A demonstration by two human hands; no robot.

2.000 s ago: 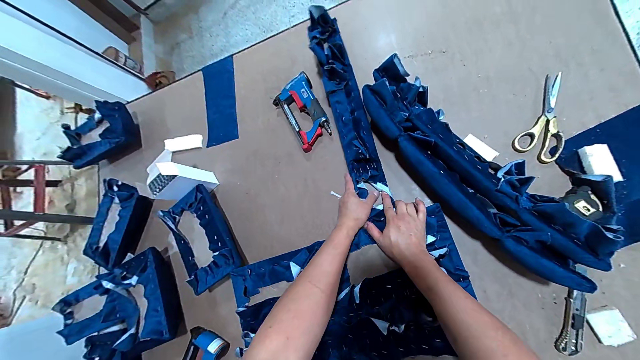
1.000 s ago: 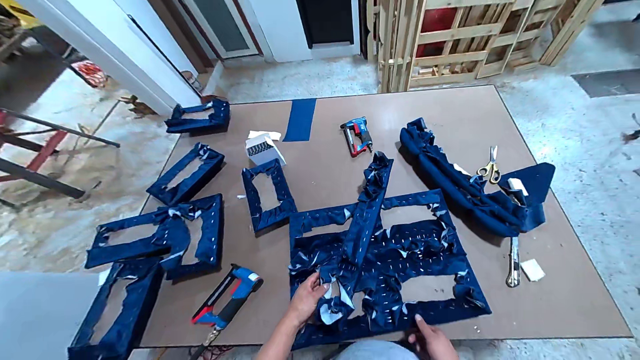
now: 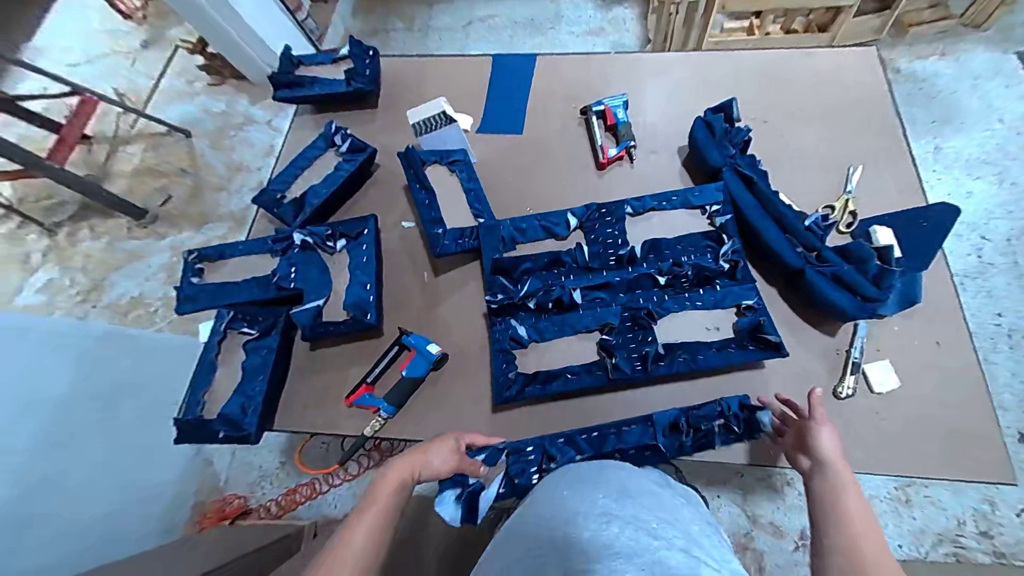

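Note:
A long narrow piece covered in blue fabric, stapled along its face, lies at the table's near edge, close to my body. My left hand grips its left end, where loose fabric with a pale underside hangs. At the right end my right hand has its fingers spread; whether a fingertip touches the fabric I cannot tell. Just beyond lies a large blue fabric-covered frame with rectangular openings and many staples. A blue and red pneumatic staple gun rests left of the large frame, and another staple gun lies behind it.
Several smaller blue covered frames lie on the left of the table. On the right are a curved blue padded piece, scissors and a utility knife. An orange coiled air hose hangs off the near edge.
The long narrow piece has moved off the large frame to the near edge. My right hand has moved from the frame's near edge to the piece's right end. The view has shifted.

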